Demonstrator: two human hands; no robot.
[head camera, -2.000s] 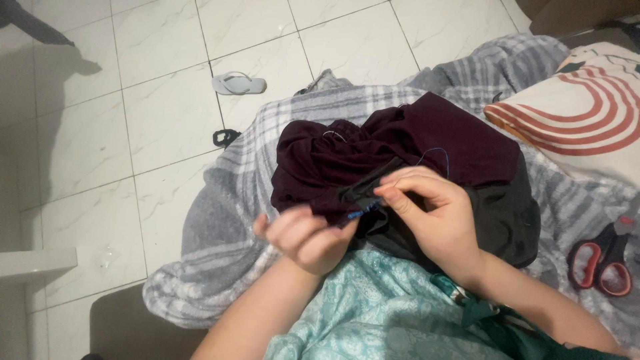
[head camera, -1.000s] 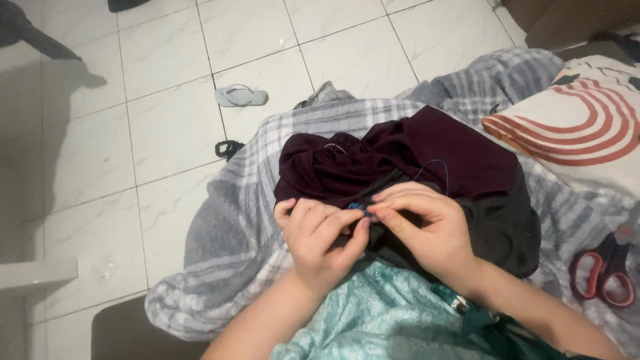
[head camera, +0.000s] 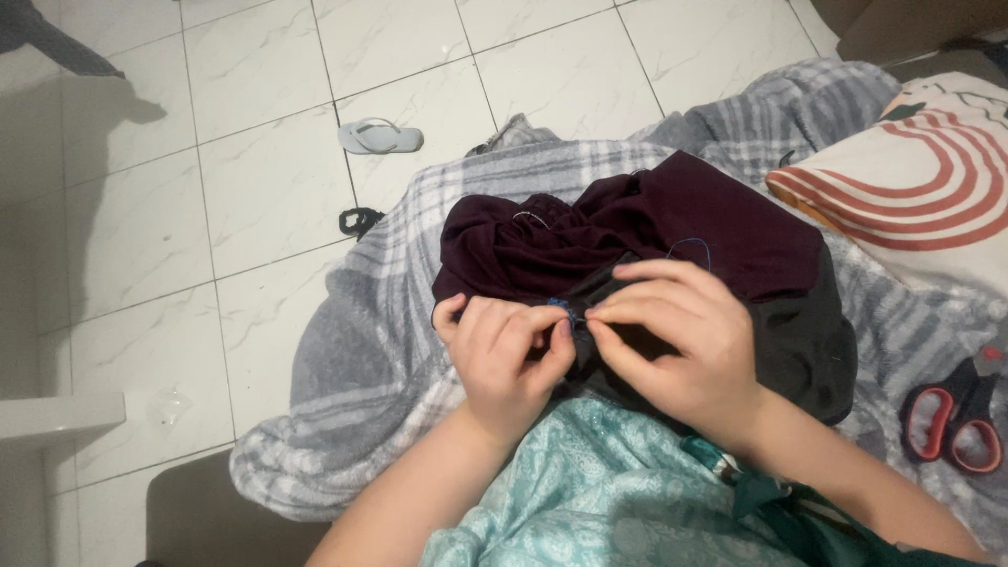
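Note:
A maroon garment (head camera: 709, 213) with a dark grey part (head camera: 803, 346) lies bunched across my lap on a plaid blanket. My left hand (head camera: 512, 346) pinches the dark cloth beside a small patch of blue stitching (head camera: 559, 305). Thumb and forefinger of my right hand (head camera: 677, 339) meet just right of it, pinched on a thin, needle-like piece that is mostly hidden. A loop of blue thread (head camera: 693, 242) arches over the maroon cloth above my right hand. The fingertips of both hands nearly touch.
Scissors with red and black handles (head camera: 953, 425) lie on the grey plaid blanket (head camera: 354, 331) at the right. A cushion with rust-coloured arcs (head camera: 929, 181) is at the upper right. On the tiled floor are a grey flip-flop (head camera: 382, 137) and a black hair tie (head camera: 359, 224).
Two seconds ago my left hand was blurred with its fingers spread; it now pinches the cloth. My right hand has come down beside it, and both stay close together since one second ago.

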